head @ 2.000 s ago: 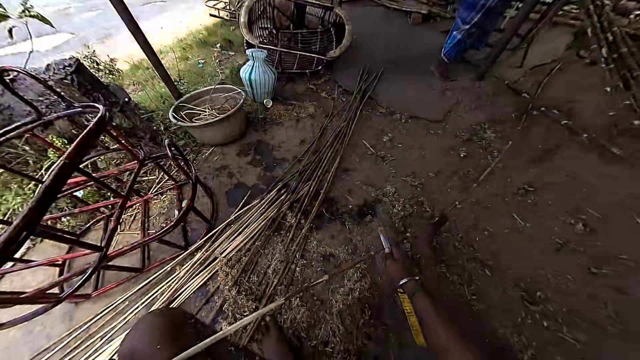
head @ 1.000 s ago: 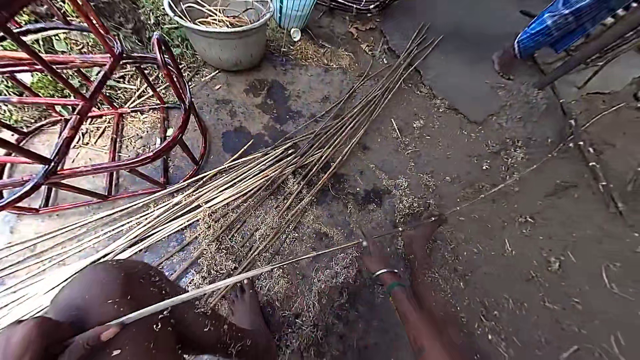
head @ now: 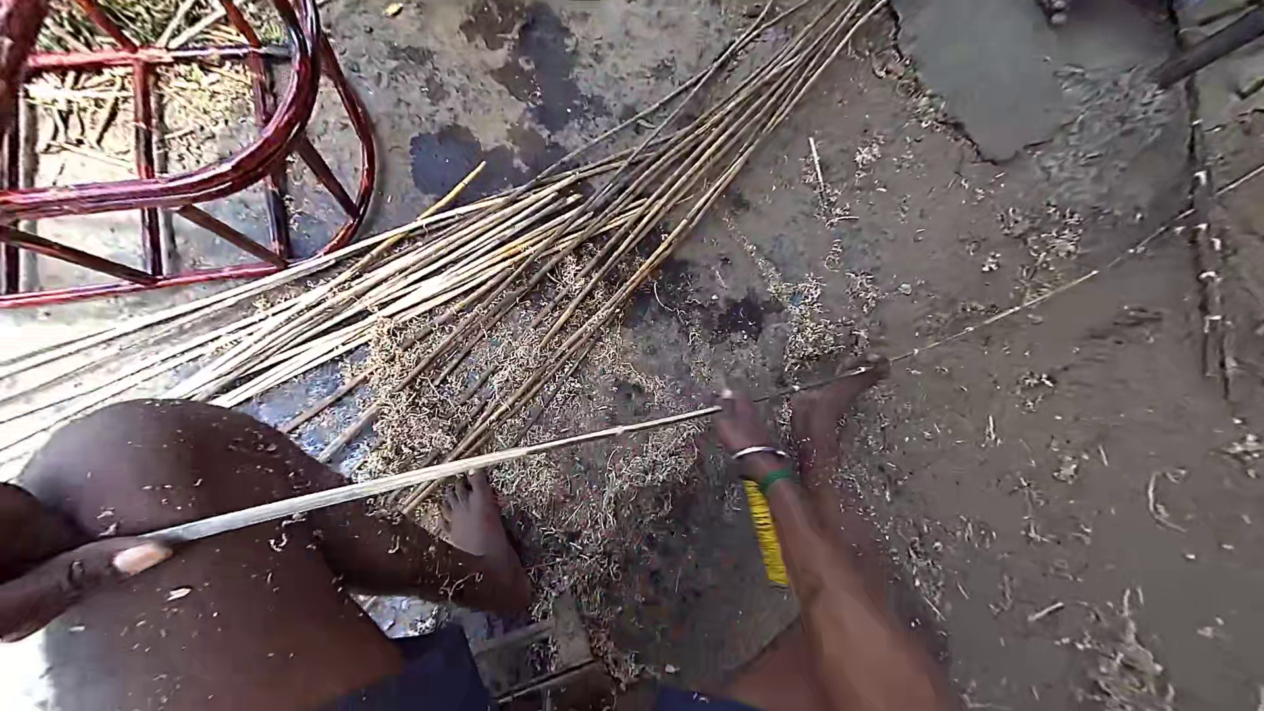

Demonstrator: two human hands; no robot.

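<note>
A long thin cane (head: 444, 462) runs slantwise from my left hand (head: 69, 578), at the lower left over my thigh, to the upper right edge. My left hand grips its pale end, the thumb lying along it. Farther along, my right hand (head: 743, 423) is closed around the same cane, with bangles on the wrist. Just beyond that hand, the cane passes at the toes of my right foot (head: 829, 400). Whether the right hand also holds a tool is hidden. A yellow strip with dark marks (head: 765, 533) shows beside the right forearm.
A bundle of canes (head: 553, 237) lies across the ground beyond my knees. Curly shavings (head: 632, 484) cover the ground around my left foot (head: 479, 523). A reddish-brown cane frame (head: 148, 197) stands at the upper left. A dark pole (head: 1210, 49) reaches in at the upper right.
The view has tilted down and nearer. Two seconds ago a blade showed at my right hand; now none is plain. The cane end stays in my left hand.
</note>
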